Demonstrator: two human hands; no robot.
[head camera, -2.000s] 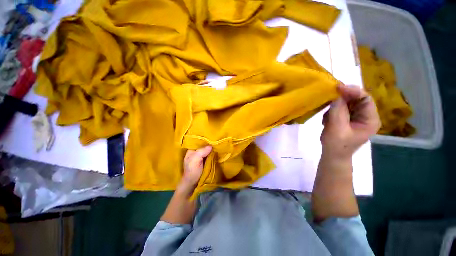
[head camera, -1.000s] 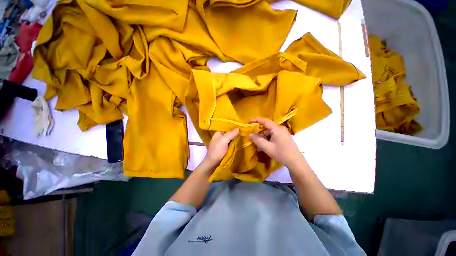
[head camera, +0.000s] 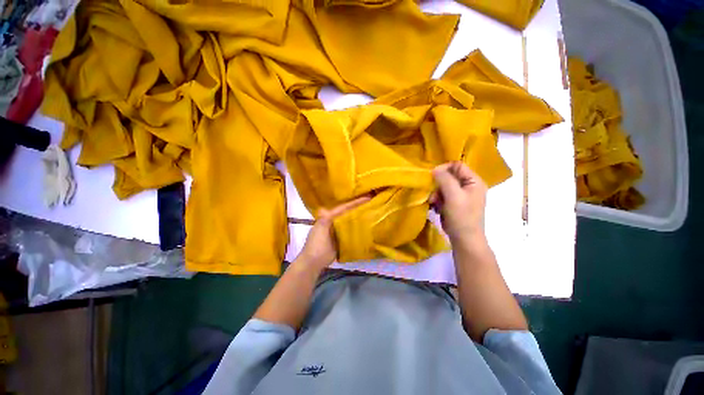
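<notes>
A mustard-yellow garment (head camera: 394, 154) lies opened up in front of me on the white table, with a pale stitched line along its waistband (head camera: 390, 179). My right hand (head camera: 462, 202) pinches the right end of this band between thumb and fingers. My left hand (head camera: 323, 235) is at the lower left of the garment, its fingers partly under the cloth and holding a fold. Whether a cutter is in the right hand cannot be seen. A garment leg (head camera: 235, 208) with a straight hem lies flat to the left.
More yellow garments (head camera: 116, 85) are piled at the left and back. A pale-grey tub (head camera: 670, 154) with yellow cloth stands at the right. A black flat rectangle (head camera: 171, 216), an off-white glove (head camera: 57, 176) and clear plastic (head camera: 93, 266) are at the left.
My right hand came in from the far right with the stretched cloth, then moved slightly right and up along the band. My left hand shifted slightly left and down, and the lower fold is spread open.
</notes>
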